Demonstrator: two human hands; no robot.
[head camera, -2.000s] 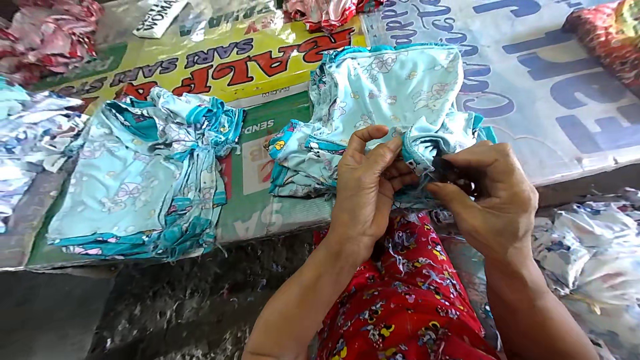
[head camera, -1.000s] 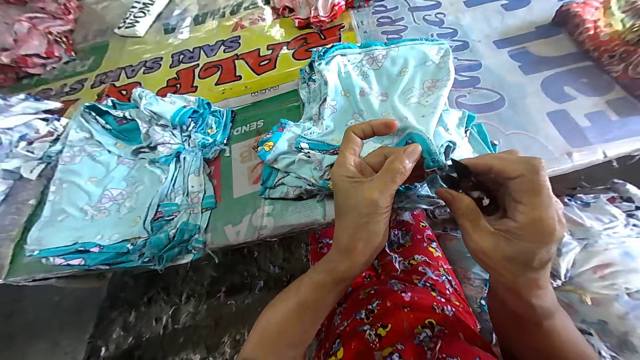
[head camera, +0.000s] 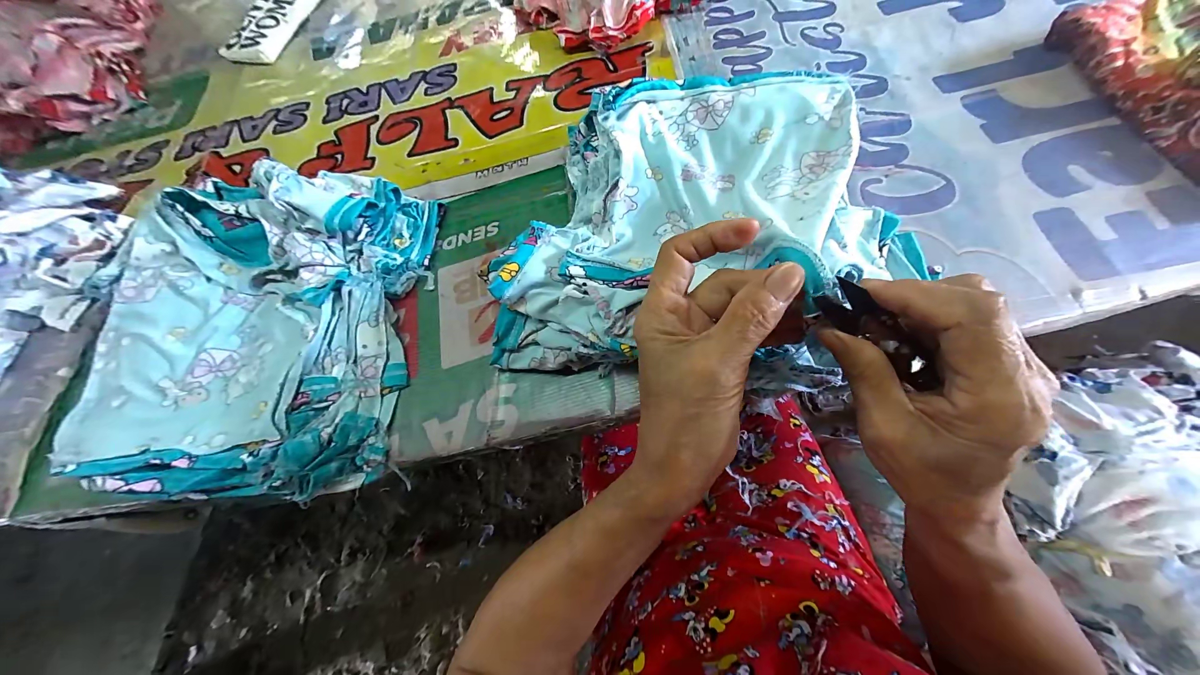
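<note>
A light-blue printed garment with teal trim (head camera: 731, 159) lies on top of a stack of similar pieces at the table's near edge. My left hand (head camera: 712, 347) pinches its teal-trimmed edge between thumb and fingers, with the index finger raised. Close beside it, my right hand (head camera: 947, 375) grips small dark thread snips (head camera: 848, 305), whose blades are at the trim; the palm hides part of them. Farther left lies another stack of light-blue garments with teal trim (head camera: 216, 347).
The table's printed tarpaulin cover (head camera: 553, 122) bears large writing. Red and pink cloth heaps (head camera: 70, 66) and white-blue cloth (head camera: 47, 244) are at left; patterned red cloth (head camera: 1144, 75) is at upper right. Below right are whitish cloth bundles (head camera: 1125, 469). Red printed fabric (head camera: 750, 581) covers my lap.
Over the two seconds, the snips' dark blades have come into plainer view at the teal trim. Both hands stay close together at the garment's near edge.
</note>
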